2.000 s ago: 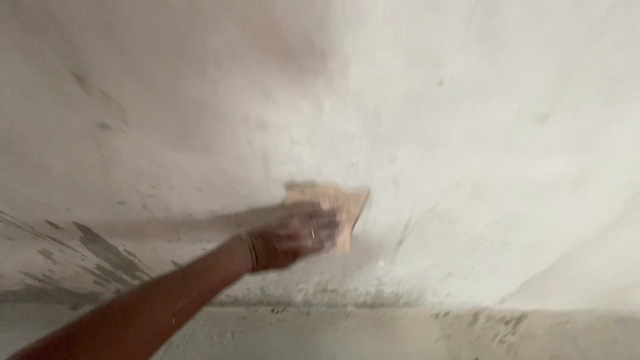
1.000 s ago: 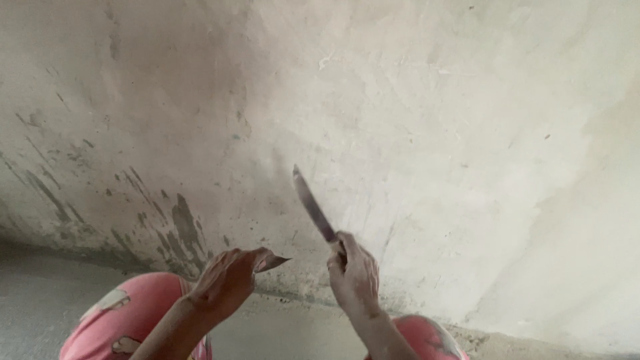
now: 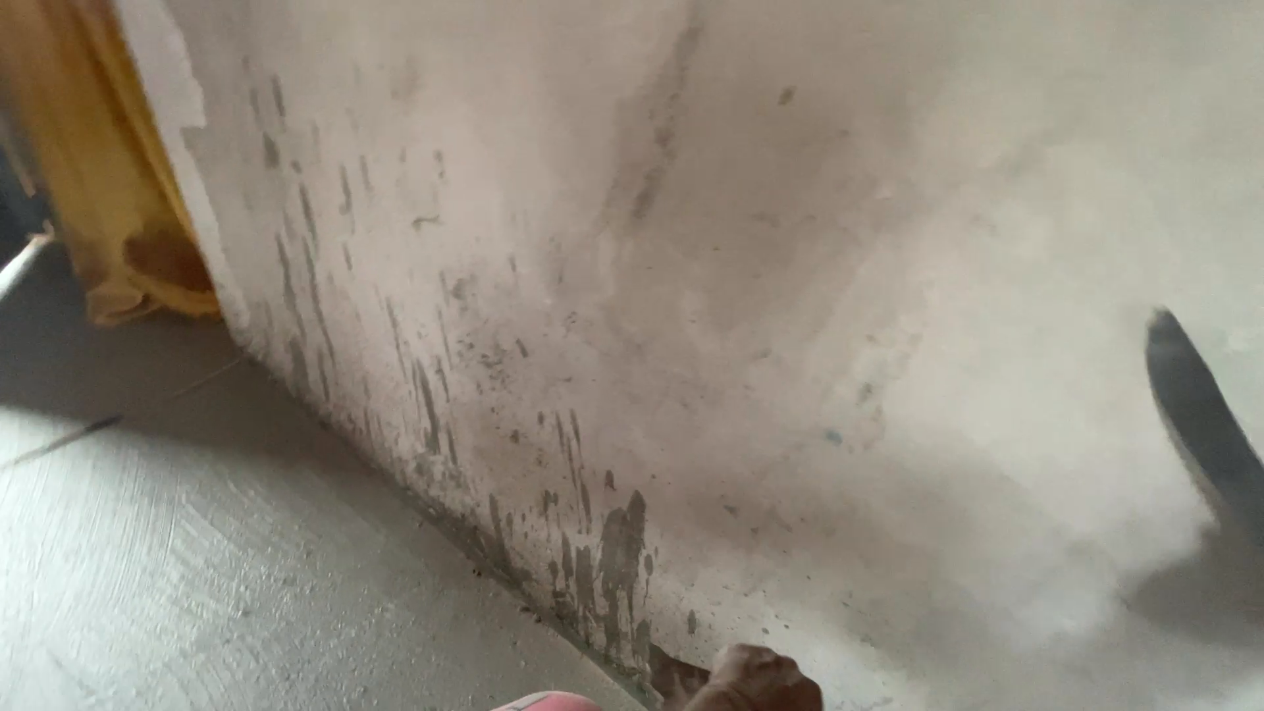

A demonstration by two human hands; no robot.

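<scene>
At the bottom edge, my left hand [image 3: 758, 679] is closed on a dark brown piece, seemingly folded sandpaper [image 3: 675, 671], low beside the stained foot of a plastered wall [image 3: 790, 326]. A dark, curved knife blade [image 3: 1200, 415] reaches in from the right edge, its tip pointing up and left in front of the wall. My right hand is out of the frame, so the knife's handle and the grip on it are hidden. Dark streaks and splashes mark the lower wall.
A grey concrete floor [image 3: 247, 553] meets the wall along a slanting edge with small crumbs. A yellow-brown cloth [image 3: 118, 178] hangs beyond the wall's left end. Part of a pink garment [image 3: 548, 702] shows at the bottom.
The tan sheet was flat on the wall under a hand two seconds ago; one second ago my left hand held a folded piece and my right hand the knife. The view has swung left.
</scene>
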